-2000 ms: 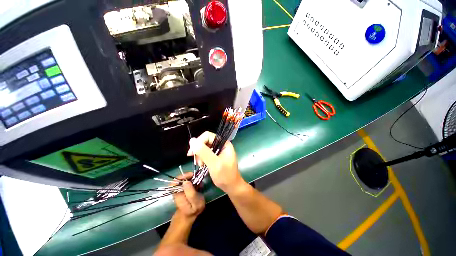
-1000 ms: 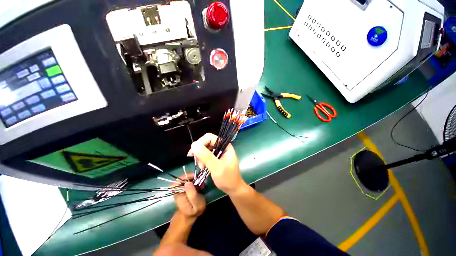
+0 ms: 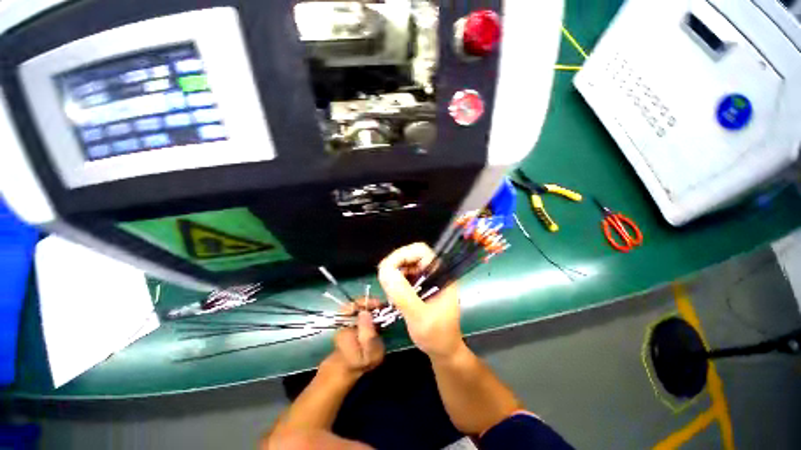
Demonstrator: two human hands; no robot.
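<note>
A thick bundle of black and white wires (image 3: 457, 257) spans both my hands above the bench edge, its orange-red tips fanned to the upper right. My right hand (image 3: 426, 303) is closed around the bundle below the tips. My left hand (image 3: 358, 338) grips the white sections further left, where several long dark strands trail left over the bench and a few white ends stick up. The crimping machine (image 3: 299, 198) stands behind, its small slot above my hands. The picture is blurred, so single wires are hard to tell apart.
Yellow-and-black pliers (image 3: 546, 200), red-handled scissors (image 3: 621, 230) and a blue bin (image 3: 503, 201) are right of the machine. A white machine (image 3: 685, 114) stands at the far right. A second wire pile (image 3: 230, 298) and white paper (image 3: 88, 308) lie left. A fan base (image 3: 678, 356) is on the floor.
The view has shifted, so the scene sits further right and the left bench shows more. My right hand and the tips have turned away from the slot. The mechanism in the window has moved.
</note>
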